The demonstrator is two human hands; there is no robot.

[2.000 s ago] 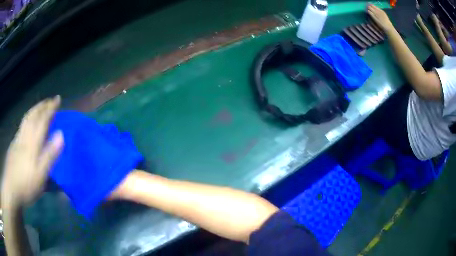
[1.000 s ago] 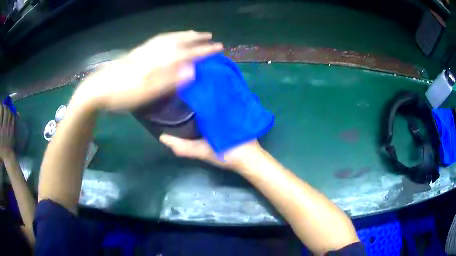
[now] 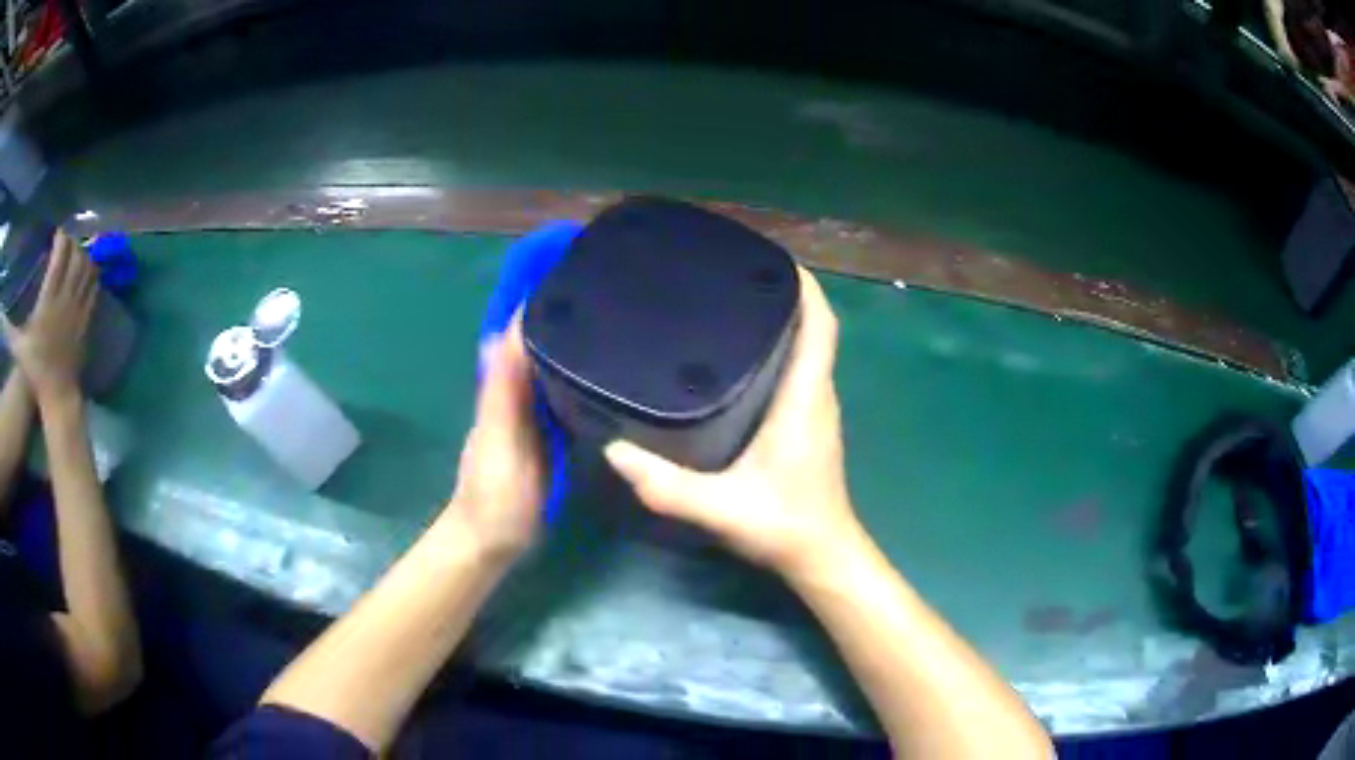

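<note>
A speaker (image 3: pixel 664 309) is held above the green bench, its black base with small round feet facing up towards me. My right hand (image 3: pixel 765 460) grips its right and near side, the thumb on the near face. A bright blue cleaning cloth (image 3: pixel 520 282) lies against the speaker's left side. My left hand (image 3: pixel 502 446) is slightly blurred and presses the cloth to that side; its fingers are mostly hidden behind the cloth and speaker.
An open-lidded white bottle (image 3: pixel 293 423) stands at left. A black padded ring (image 3: pixel 1174 542), another blue cloth (image 3: pixel 1330 542) and a white bottle (image 3: pixel 1327 420) are at right. A person's hands (image 3: pixel 57 319) work at far left. A brown strip (image 3: pixel 951 282) borders the belt; a grey speaker is far right.
The view has swung left. The speaker has turned so its black base faces up. The cloth has moved from its right side to its left, under my left hand; my right hand holds the speaker directly.
</note>
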